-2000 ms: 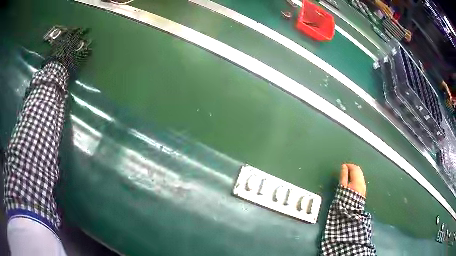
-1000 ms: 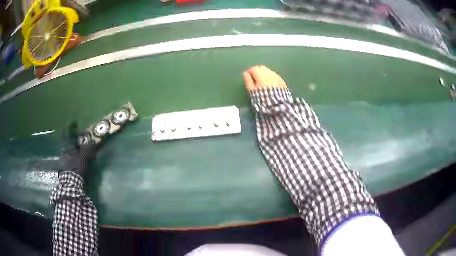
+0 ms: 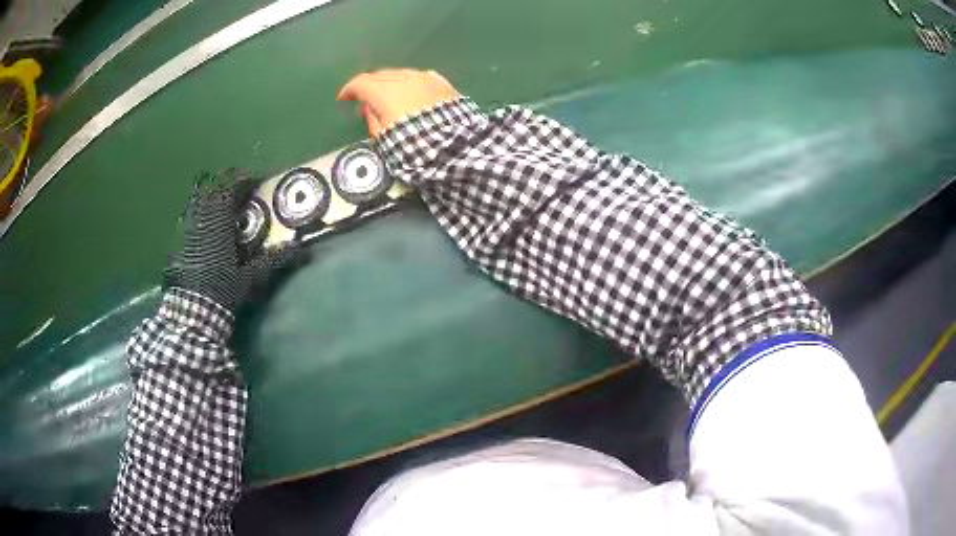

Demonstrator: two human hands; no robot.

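My left hand [image 3: 225,236], in a dark dotted glove, grips the left end of a pale metal frame plate [image 3: 275,228]. Three round disc parts [image 3: 301,197] with black rims and silver-white centres sit in the frame in a row; my fingers partly cover the leftmost. My bare right hand [image 3: 404,96] is above the frame's right end, fingers bent and pointing left. I cannot tell whether it holds anything. My right sleeve hides the frame's right end. A thin pale edge shows along the frame's lower side; whether it is the fixture plate beneath cannot be told.
The green bench [image 3: 503,366] has a curved front edge. A pale metal strip [image 3: 157,84] runs along its far left side. Part of a yellow fan [image 3: 19,126] shows at the left rim. Small metallic pieces [image 3: 931,40] lie at the far upper right.
The view has shifted. My left hand has brought the frame with discs to where the white fixture plate lay, and that plate is now mostly or wholly hidden. My right hand is now close to the frame.
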